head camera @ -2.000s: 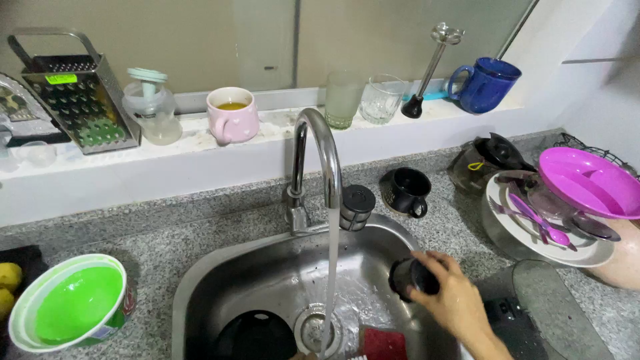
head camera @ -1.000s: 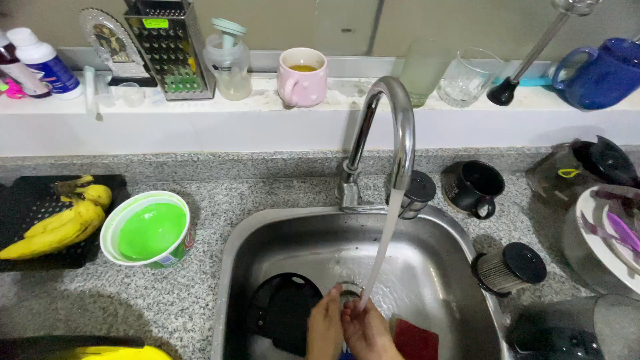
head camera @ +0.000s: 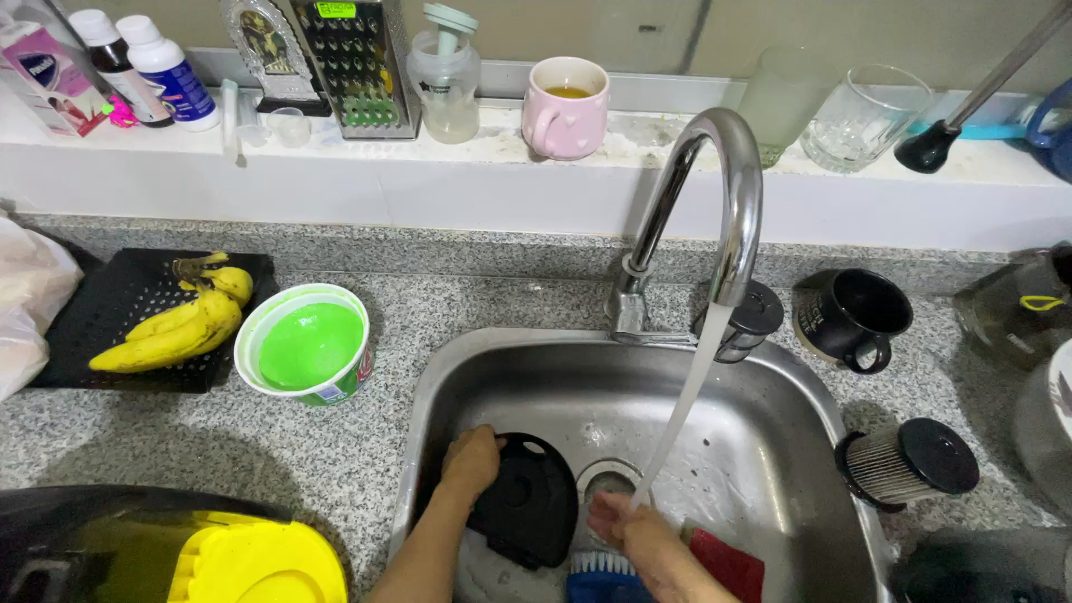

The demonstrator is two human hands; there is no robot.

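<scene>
In the steel sink (head camera: 796, 435), my left hand (head camera: 471, 461) grips the upper left edge of a round black plastic part (head camera: 529, 502). My right hand (head camera: 624, 523) is under the running water from the chrome faucet (head camera: 737, 193), beside the drain (head camera: 609, 479); its fingers are partly curled and I see nothing held in it. A blue brush with white bristles (head camera: 605, 578) lies just below, between the black part and my right hand. A red cloth or pad (head camera: 727, 565) lies to the right, partly behind my right wrist.
On the right rim and counter rests a pleated filter (head camera: 900, 465); a black mug (head camera: 854, 318) stands behind. Left of the sink are a tub of green liquid (head camera: 310, 339), bananas (head camera: 180, 327) on a black tray and a yellow part (head camera: 260, 561). A pink mug (head camera: 567, 105) stands on the ledge.
My left hand has moved left from beside my right hand and taken hold of the black part. The filter, in my right hand two seconds ago, now rests at the right rim. The view has shifted left.
</scene>
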